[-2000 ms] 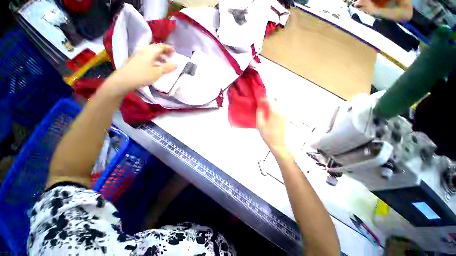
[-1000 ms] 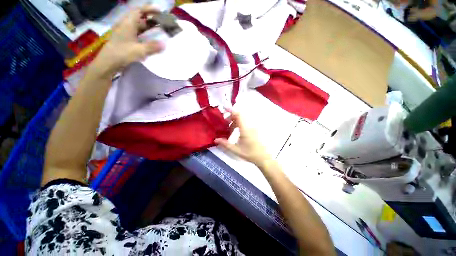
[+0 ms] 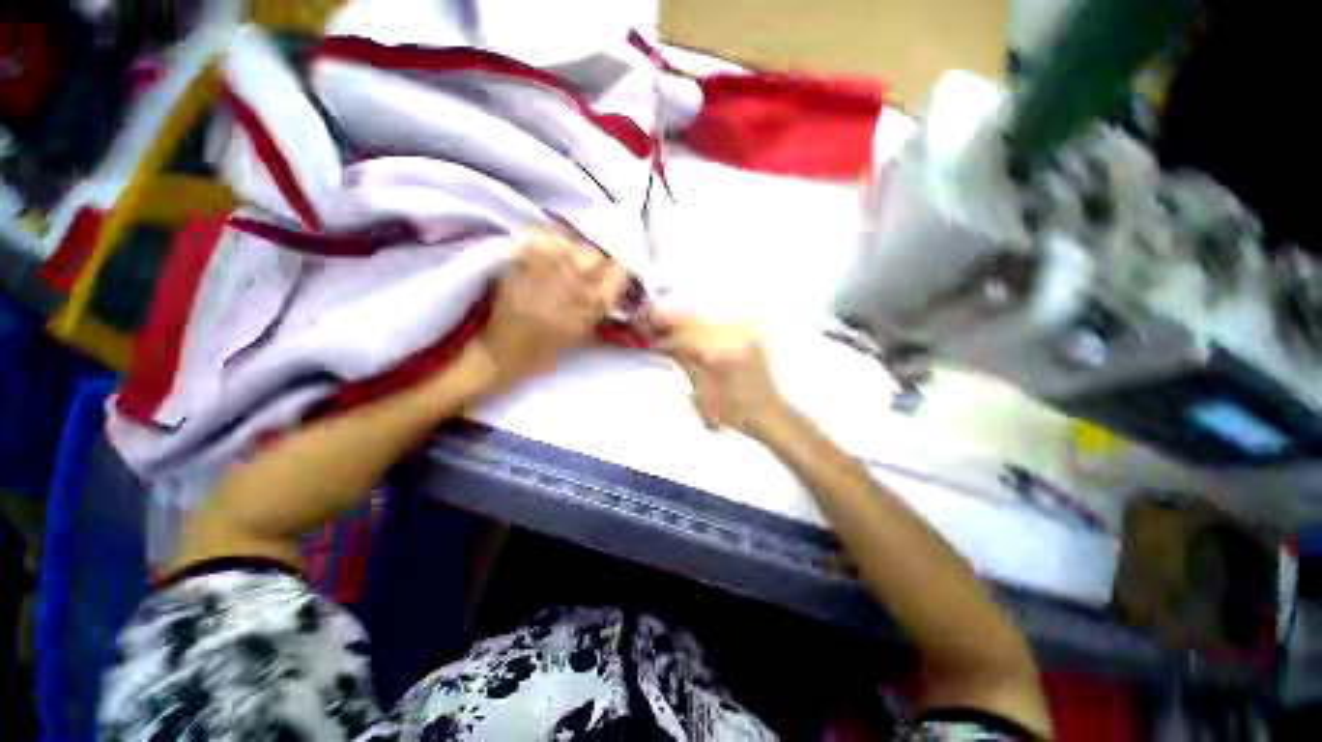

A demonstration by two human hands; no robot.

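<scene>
The garment (image 3: 421, 189) lies across the white table, pale lilac-white side up with dark red seam strips. One bright red part (image 3: 790, 125) lies flat near the machine head, and the left end hangs toward the crate. My left hand (image 3: 551, 297) is closed on the garment's edge at the middle of the table. My right hand (image 3: 718, 363) pinches the same red edge just right of it. The fingers are close together and blurred. The sewing machine head (image 3: 964, 261) stands to the right, apart from the cloth in my hands.
A tape strip (image 3: 624, 500) runs along the front table edge. A blue crate (image 3: 73, 536) is at the lower left, a yellow frame (image 3: 116, 247) at the left. Dark snips or a pen (image 3: 1051, 493) lie right of the needle area, by a brown box (image 3: 1196, 573).
My left hand has come down from the upper left to the middle, beside my right hand. The garment is bunched and turned, with more pale cloth and seam strips showing. The camera view has shifted.
</scene>
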